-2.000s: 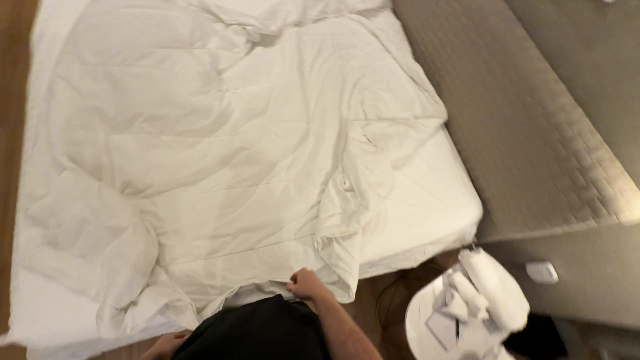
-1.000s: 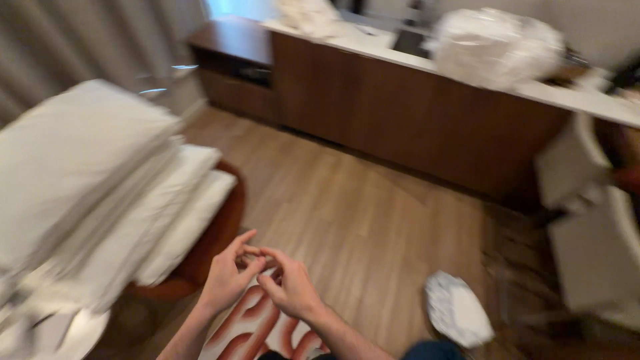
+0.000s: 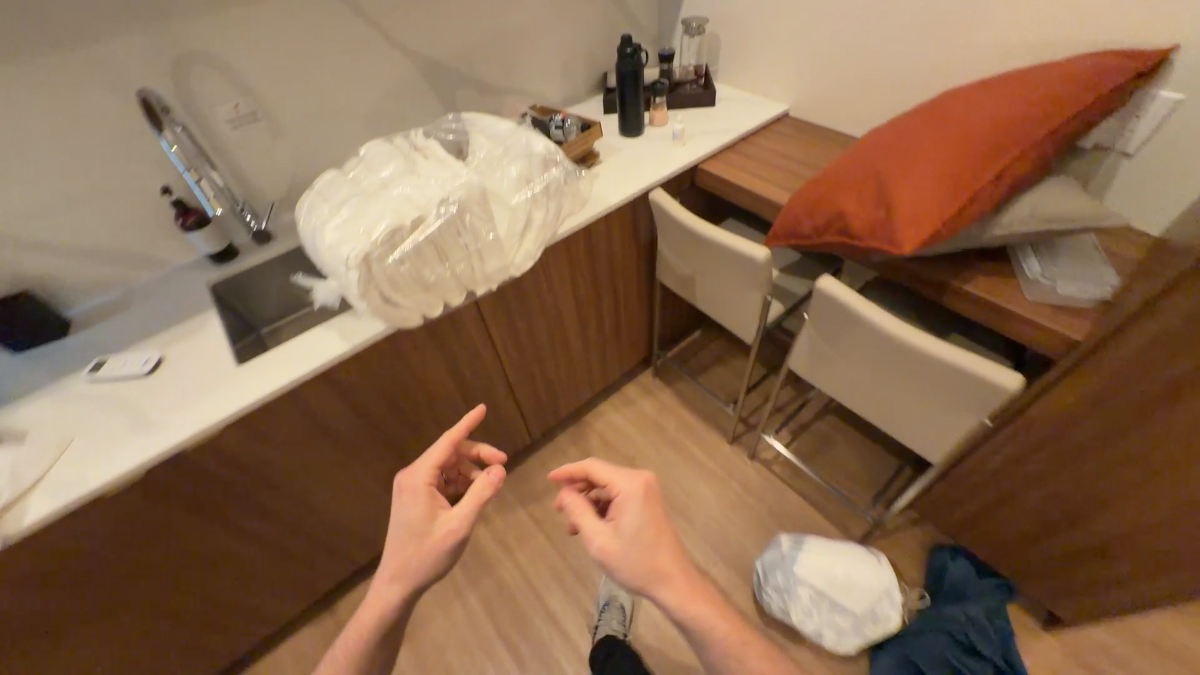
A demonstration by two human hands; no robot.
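My left hand point(image 3: 441, 511) is raised over the wooden floor, its fingers apart and nothing held. Close beside it, not touching, my right hand point(image 3: 619, 525) has loosely curled fingers and also holds nothing. Beyond both hands, a large clear plastic bag of white items point(image 3: 441, 211) rests on the white countertop point(image 3: 309, 375), partly over the steel sink point(image 3: 272, 300). On the floor to the right lies a tied white bag point(image 3: 830, 591) next to a dark blue cloth point(image 3: 956, 619).
Two cream chairs point(image 3: 712, 267) stand at a wooden desk point(image 3: 1012, 305) bearing an orange cushion point(image 3: 966, 159). A black bottle point(image 3: 631, 86) and a wooden box point(image 3: 577, 136) are farther along the counter. A remote control point(image 3: 123, 365) lies left of the sink.
The view has swung from the bed, past stacked white pillows, to the kitchen counter. My hands were touching a second ago and are now apart.
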